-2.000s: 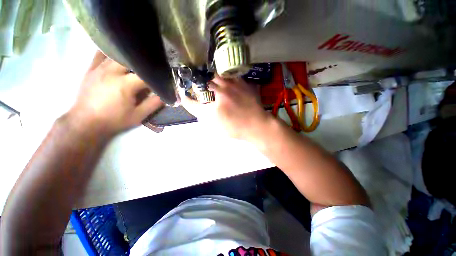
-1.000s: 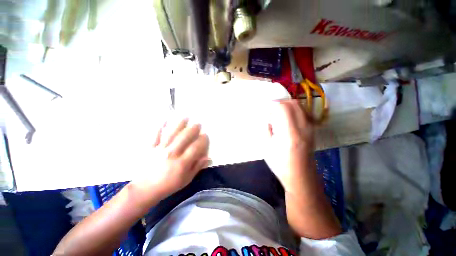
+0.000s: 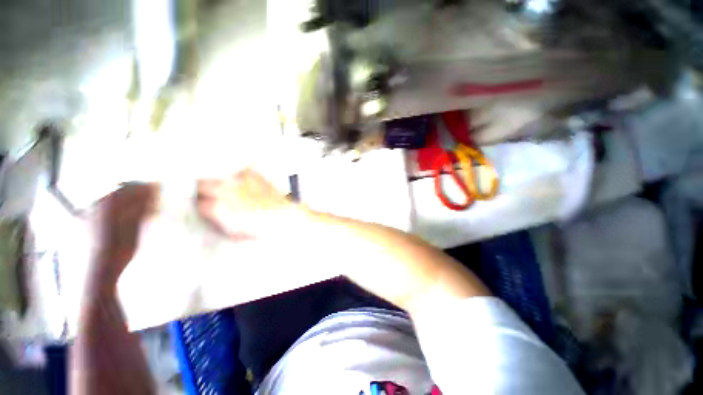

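Observation:
My left hand [image 3: 127, 212] is over the left part of the bright white table [image 3: 270, 266], blurred by motion. My right hand [image 3: 243, 202] is just right of it, away from the sewing machine [image 3: 351, 100]. Something pale seems to lie between the two hands, but glare hides its edges, so I cannot tell whether either hand grips white fabric. The machine head stands behind and to the right of my right hand; its needle area is blurred.
Scissors with red and orange loops [image 3: 466, 181] lie on a red cloth [image 3: 428, 158] beside a small dark box [image 3: 407, 133]. White material [image 3: 539, 173] lies right of them. A blue basket [image 3: 208, 351] is below the table edge. Dark bent rods stand at left.
Both hands have moved left, away from the table front below the needle, and closer together. The view has shifted and blurred. Two seconds ago the hands were at the machine's needle area.

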